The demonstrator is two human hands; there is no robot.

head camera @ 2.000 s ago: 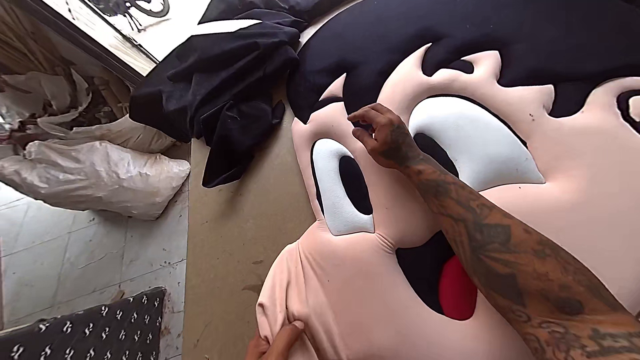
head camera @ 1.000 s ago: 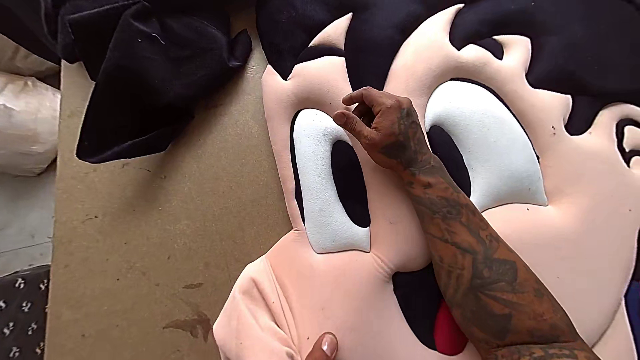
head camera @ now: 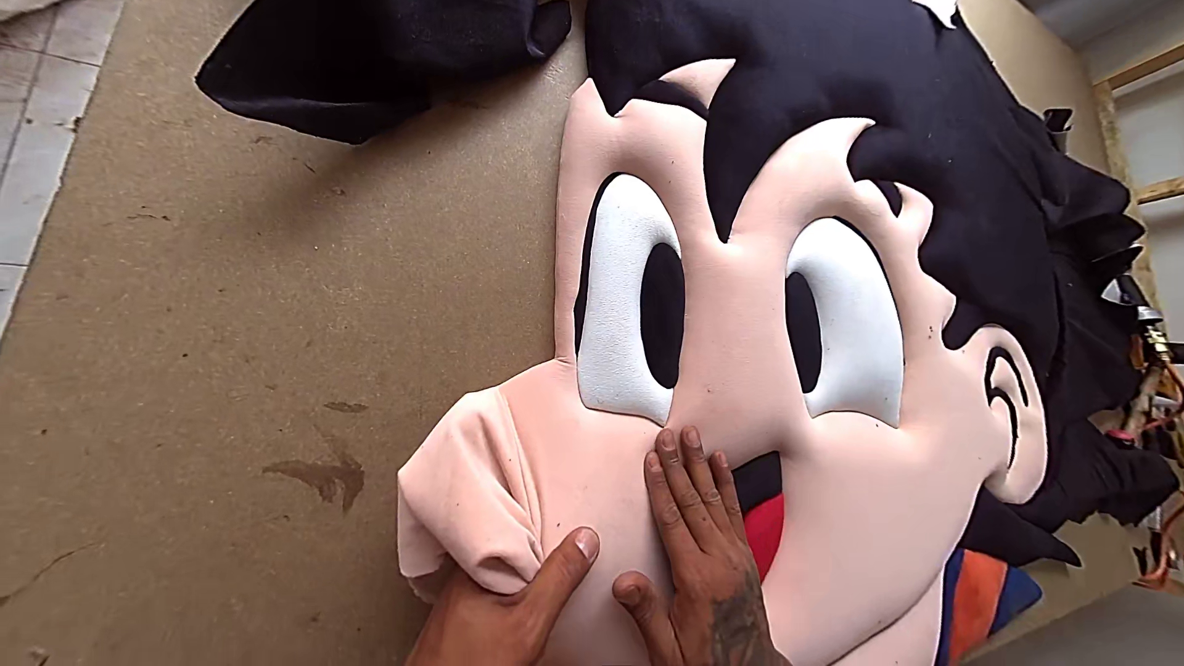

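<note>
A large padded cartoon face of pale pink fabric [head camera: 879,499], with raised white eyes, black hair and a red tongue, lies on a brown board. My left hand [head camera: 504,601] grips the loose, folded fabric at the cheek [head camera: 472,490], its thumb on top and its fingers hidden beneath. My right hand [head camera: 698,555] lies flat on the face below the eyes and beside the dark mouth opening [head camera: 760,490], its fingers extended and holding nothing.
The brown board [head camera: 231,324] extends to the left of the face. A black cloth [head camera: 342,65] lies at its upper left. Pale floor tiles [head camera: 46,111] show past the board's left edge. At the right are a wooden frame [head camera: 1147,69] and orange hoses [head camera: 1158,407].
My right hand has moved from between the eyes down beside the mouth and is now flat. More of my left hand shows at the cheek fabric. The view has shifted.
</note>
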